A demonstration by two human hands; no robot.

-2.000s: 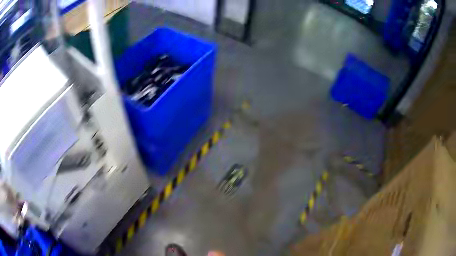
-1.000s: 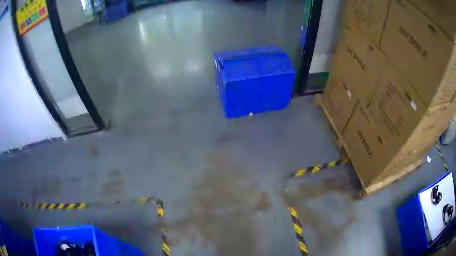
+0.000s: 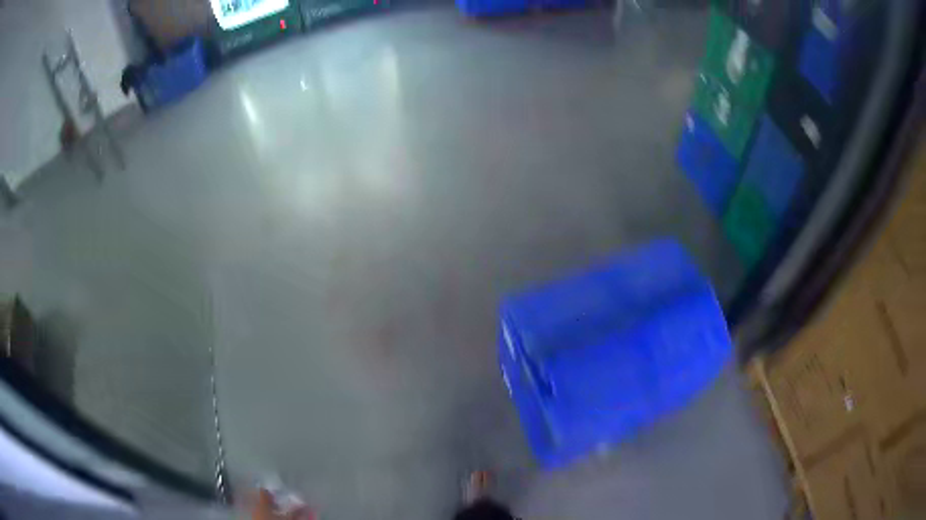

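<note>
A large blue plastic crate point(image 3: 624, 355) stands on the grey floor right of centre, with its closed sides towards me. At the bottom edge, left of centre, a blurred skin-toned shape, likely my left hand point(image 3: 279, 506), is cut off, with something pale at it. Whether it grips this cannot be told. A second small skin-toned shape, possibly my right hand point(image 3: 479, 485), shows at the bottom centre above a dark rounded shape. Its fingers cannot be made out. Neither shape touches the crate.
Stacked brown cartons point(image 3: 812, 391) stand at the right edge beside a dark door frame point(image 3: 812, 259). Green and blue crates point(image 3: 736, 81) are stacked behind the frame. Another blue container point(image 3: 175, 76) is at the far left, near a metal stand point(image 3: 81, 102). A dark curved frame crosses the lower left.
The view has moved forward to the doorway. The blue crate appears larger, lower and further right. The floor tape has left the picture, and blurred skin-toned shapes now show at the bottom.
</note>
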